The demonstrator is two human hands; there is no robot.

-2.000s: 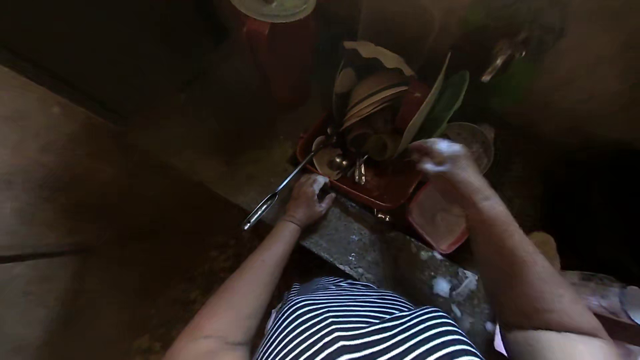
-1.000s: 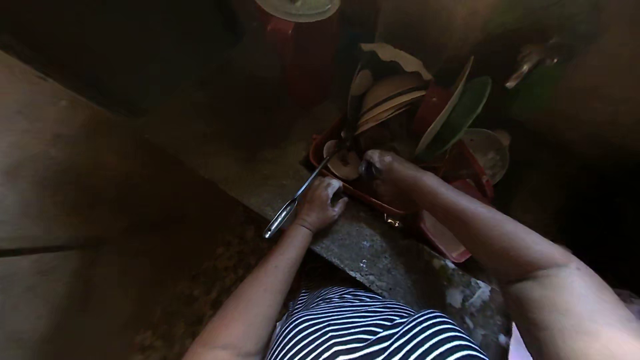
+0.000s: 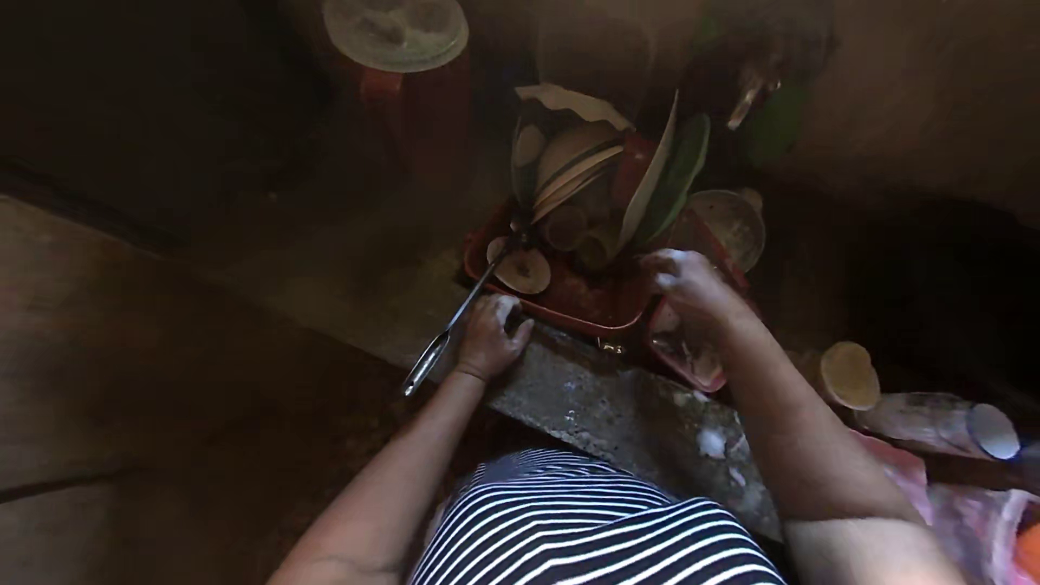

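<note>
My left hand rests at the near left edge of a red plastic basin, its fingers curled on or near the rim; what they grip is unclear. A long-handled metal utensil leans over the rim just left of that hand. My right hand is above the basin's right side, over a smaller red container; whether it holds anything is hidden. Inside the basin stand several plates, a pale plate, a green plate and cups. A small round pale item lies at its left.
The basin stands on a rough concrete ledge. Behind it at left is a red container with a pale round lid. A clear bowl is at the right. A clear plastic bottle or jar lies farther right, beside a round tan item.
My right hand has moved from inside the basin back to its right side, over the smaller container. My left hand has stayed by the near left rim.
</note>
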